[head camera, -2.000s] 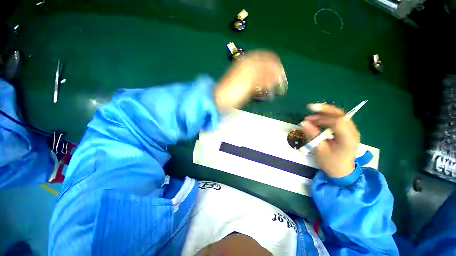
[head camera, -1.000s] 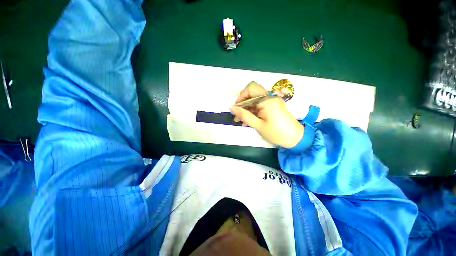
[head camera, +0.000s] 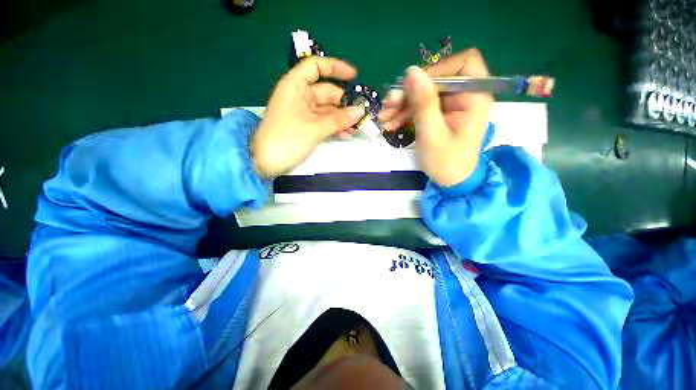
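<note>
My left hand (head camera: 305, 114) holds a round black module (head camera: 361, 97) by its edge above the white work board (head camera: 320, 209). A white tab sticks out below the module. My right hand (head camera: 446, 114) holds slim tweezers (head camera: 465, 84), with a thicker barrel and red-blue end pointing right. Their tip is close to the module; contact cannot be told. A dark round disc (head camera: 400, 135) lies on the board beneath my right fingers, partly hidden. The black strip (head camera: 351, 181) lies along the board.
A module with a white tab (head camera: 304, 46) stands on the green mat behind my left hand. Small loose metal parts (head camera: 436, 52) lie behind my right hand. Another small part (head camera: 621, 146) is at the right. A clear blister tray (head camera: 671, 61) is at far right.
My left hand has come into view with a module in its fingers. My right hand has risen from the black strip to beside the module, still holding the tweezers.
</note>
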